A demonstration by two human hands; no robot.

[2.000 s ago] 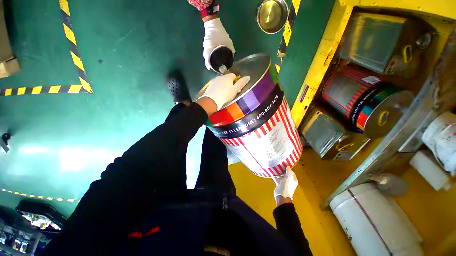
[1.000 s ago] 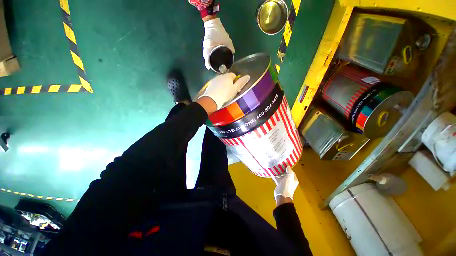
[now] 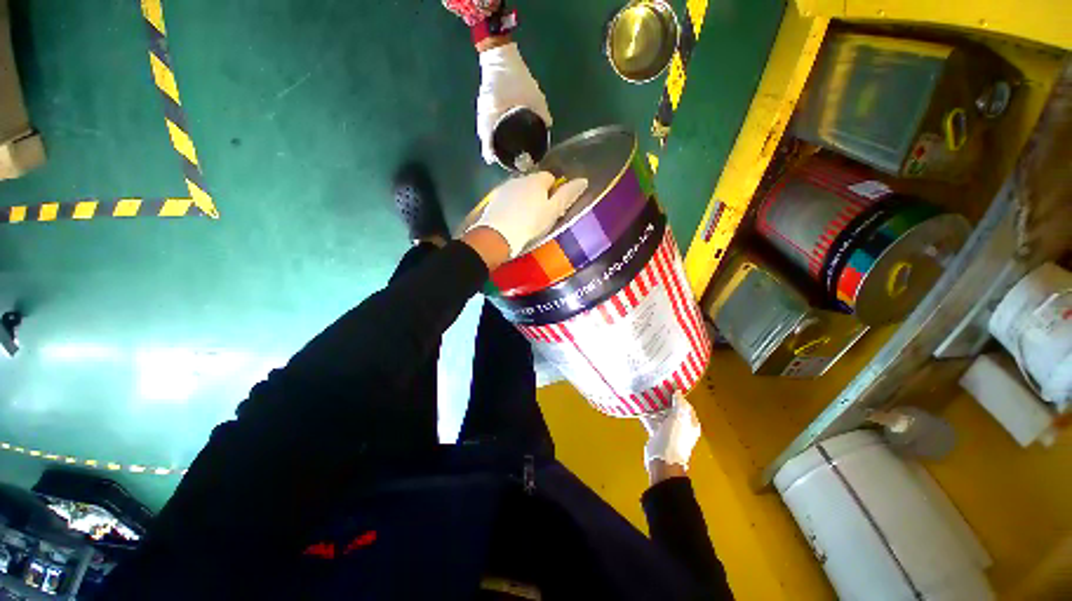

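Observation:
A large drum [image 3: 623, 317] with a red-white striped side and black and rainbow bands is tilted, its round silver top towards the upper left. My left hand [image 3: 523, 217], in a white glove, holds the drum at its top edge, fingers over the top. My right hand [image 3: 674, 436], also white-gloved, holds the drum's bottom edge; part of it is hidden. Another person's gloved hand [image 3: 506, 82] holds a small dark cup [image 3: 518, 139] against the drum's top edge, at a small pale spout or stream; I cannot tell which.
A metal cup [image 3: 641, 40], yellowish inside, stands on the green floor by the yellow-black tape. On the right, an open yellow cabinet [image 3: 752, 141] holds rectangular metal cans [image 3: 876, 100], another striped drum [image 3: 823, 217] and white containers [image 3: 882, 517]. A dark shoe [image 3: 416, 202] is beside the drum.

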